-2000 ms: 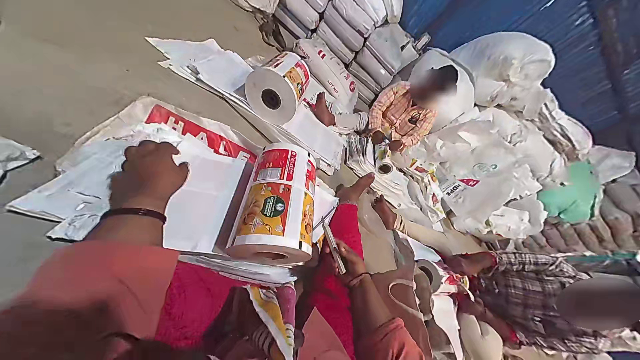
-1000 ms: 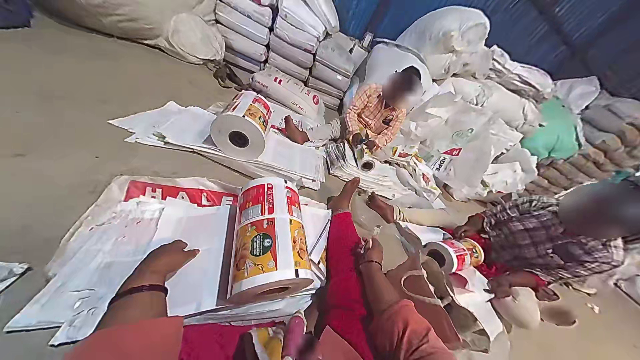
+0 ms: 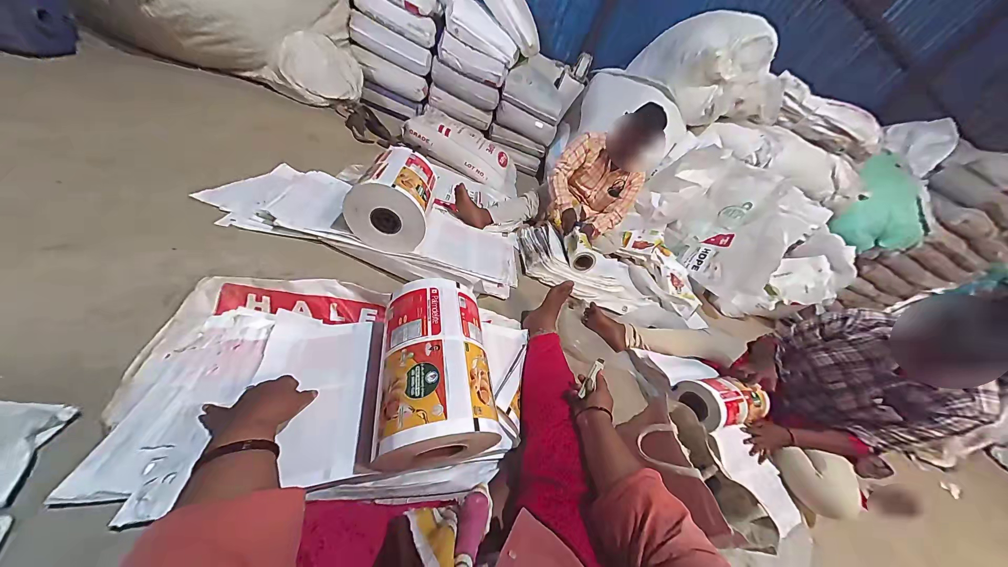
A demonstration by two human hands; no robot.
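Note:
My left hand (image 3: 256, 409) rests on the white sheets (image 3: 315, 394) stacked on the ground, its fingers pointing right; whether it grips a sheet I cannot tell. Standing on the same stack, to the right of that hand, is a large printed film roll (image 3: 433, 378) in red, yellow and white. My right hand (image 3: 594, 394) is beyond the roll, beside my outstretched leg in red cloth, and holds a small pale, narrow tool (image 3: 591, 378) whose kind is unclear. Under the sheets lies a white sack with a red printed band (image 3: 299, 302).
A second film roll (image 3: 390, 201) lies on sheets ahead. One person (image 3: 598, 181) sits beyond with a small roll (image 3: 581, 258); another (image 3: 835, 378) at right handles a printed roll (image 3: 720, 402). Stacked packed sacks (image 3: 465, 71) and heaped white bags (image 3: 748, 213) stand behind.
The narrow tool in my right hand shows plainly now, beside my leg. My left hand stays over the white sheets. At the right, the other person's printed roll has come fully into view since the first frame.

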